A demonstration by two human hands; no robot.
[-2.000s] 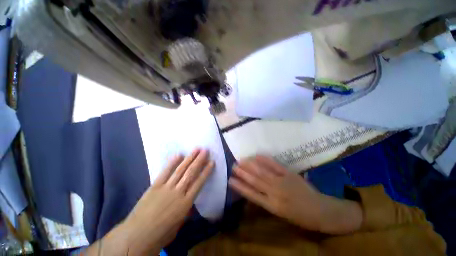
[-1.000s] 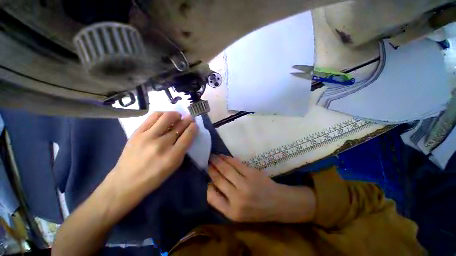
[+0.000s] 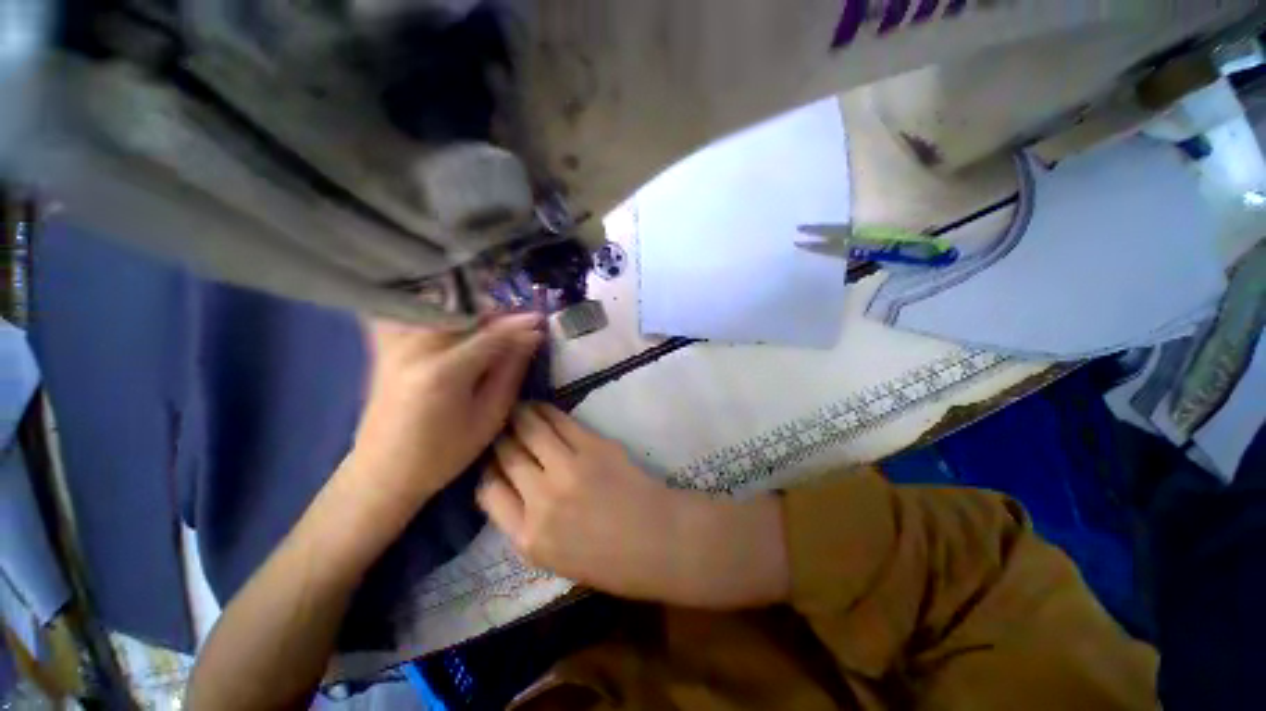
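The dark navy-grey fabric panel (image 3: 264,403) lies left of and under my hands, at the sewing machine head (image 3: 667,84). My left hand (image 3: 437,403) is on the cloth close to the presser foot area (image 3: 535,278), fingertips near the needle. My right hand (image 3: 569,500) is just below and right of it, its fingertips at the cloth's right edge. The white piece seen before is now hidden under my left hand or the machine. The needle is blurred.
A white cut piece (image 3: 743,236) lies right of the needle, with green and blue thread snips (image 3: 889,247) over its edge. Stacked pale curved pieces (image 3: 1097,264) lie farther right. A printed scale (image 3: 833,417) runs along the front edge. Blue cloth or plastic (image 3: 1020,452) shows below.
Both hands have moved up and left toward the needle. The dark cloth has moved away from the front, baring table edge and scale below my right hand. The white piece no longer shows.
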